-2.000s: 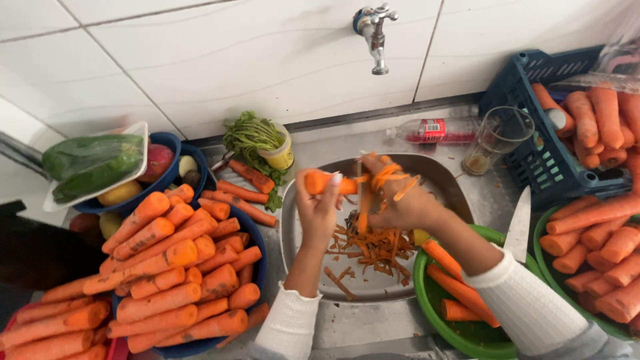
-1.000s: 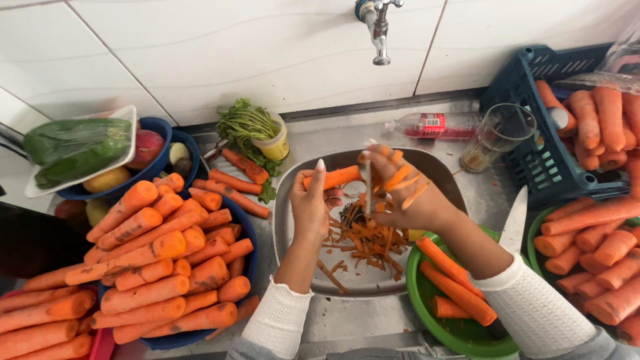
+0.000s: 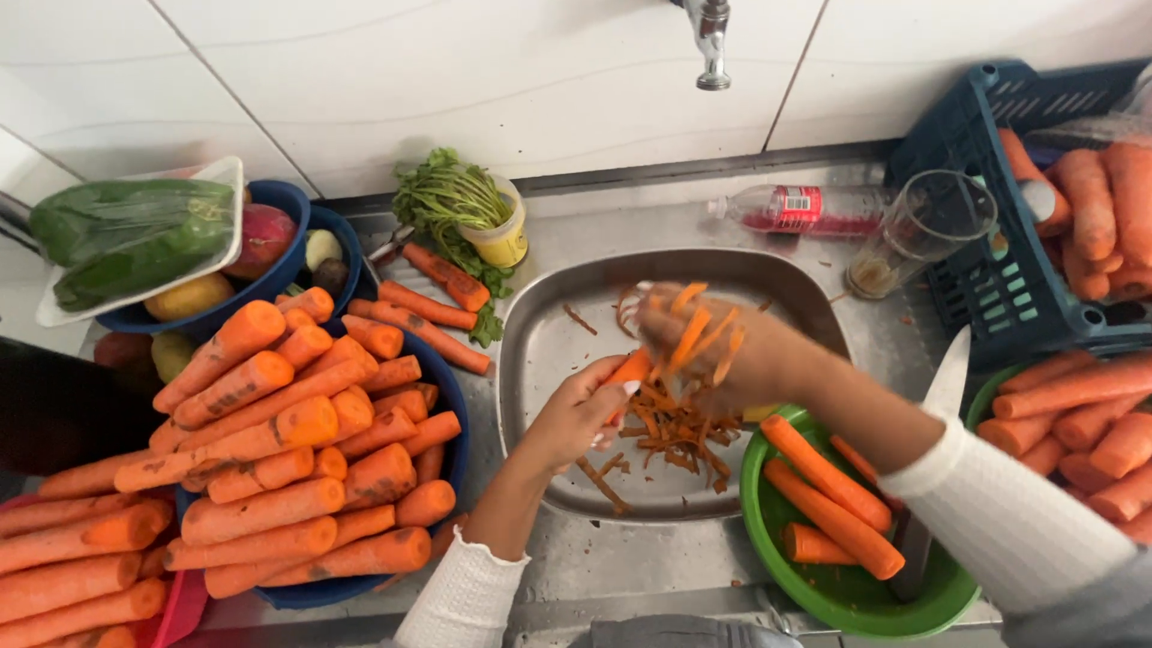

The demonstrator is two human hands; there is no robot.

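Observation:
A carrot is gripped in my left hand above the metal sink basin. Close beside it on the right, my right hand is blurred, with orange peel strips hanging over its fingers; a tool in it cannot be made out. Brown and orange peelings lie in the basin below. Several peeled carrots rest in a green bowl under my right forearm, and a knife leans there, its blade partly hidden by the sleeve.
Carrots fill a blue bowl at left and a blue crate at right. Behind the basin are a plastic bottle, a drinking glass and a yellow tub beside green herbs. A tap projects from the tiled wall.
Both hands stay over the basin with the carrot in the left. The left hand and carrot have come lower and tilted, and the right hand has moved beside the carrot's end.

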